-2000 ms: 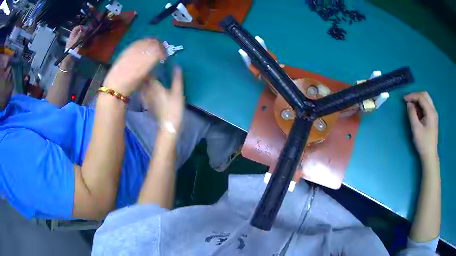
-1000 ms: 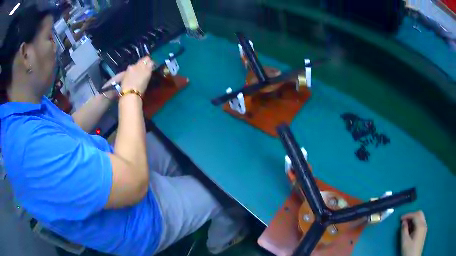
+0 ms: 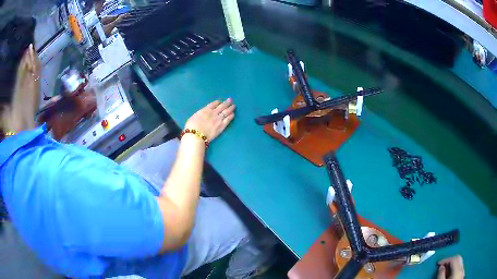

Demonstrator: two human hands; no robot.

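A black three-arm frame lies on a jig with a reddish-brown base plate at the bottom of the view. Its hub is over the orange-tan centre disc, and its lowest arm is cut off by the bottom edge. White tabs stand beside the other arms. My right hand rests on the green bench at the bottom right, partly cut off, with fingers curled; whether it holds anything cannot be seen. My left hand is not in view.
A second jig with a black frame stands further back. A pile of small black parts lies right of it. A person in blue at the left has a hand flat on the bench. Control boxes and a row of black parts are beyond.
The view has swung left, so my frame and right hand sit lower. My left hand has left the view. The neighbour's hand now lies on the bench, and the jig near it is gone from there.
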